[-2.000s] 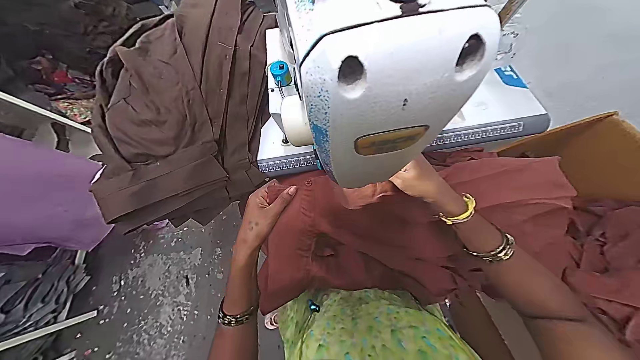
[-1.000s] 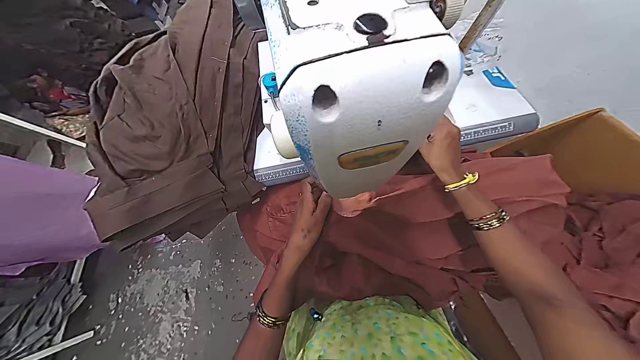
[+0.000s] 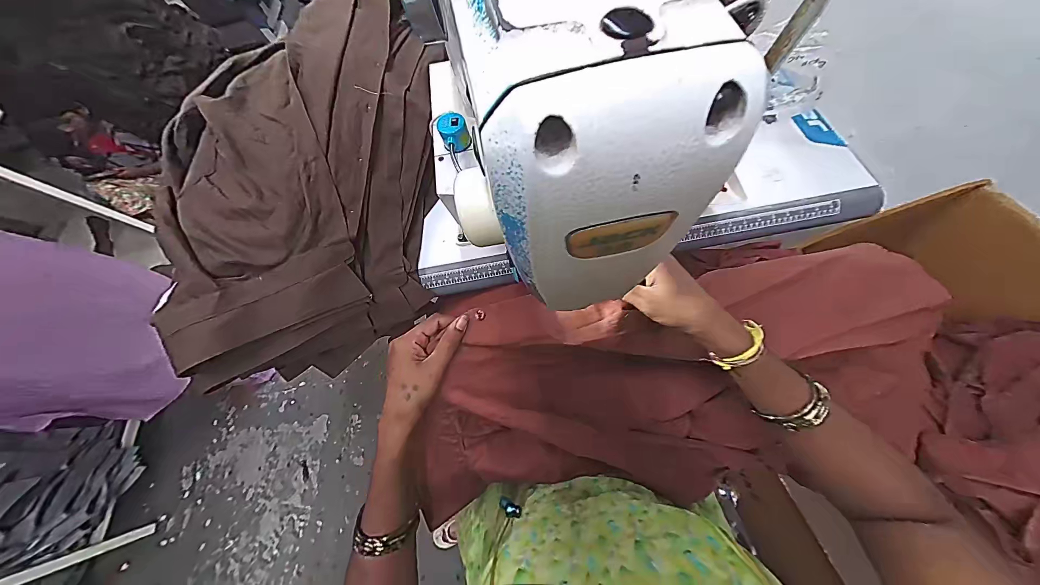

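A rust-red cloth garment piece (image 3: 569, 390) stretches across my lap and up under the white head of a sewing machine (image 3: 626, 179). My left hand (image 3: 422, 357) pinches its upper left edge between thumb and fingers, beside a small dark button (image 3: 479, 314). At the right of the machine head's lower end, my right hand (image 3: 674, 301) grips the same cloth with fingers curled; its fingertips are partly behind the head. The needle and presser foot are hidden by the machine head.
Stacked brown garment pieces (image 3: 268, 203) lie left of the machine. A cardboard box (image 3: 959, 244) stands at the right, with more rust-red cloth (image 3: 983, 431) in front of it. Purple cloth (image 3: 81, 333) and a pile of grey cloth pieces (image 3: 65, 496) are at far left.
My left hand has moved left along the cloth edge from near the machine head, and the button now shows. My right hand has come down from beside the head toward its lower end.
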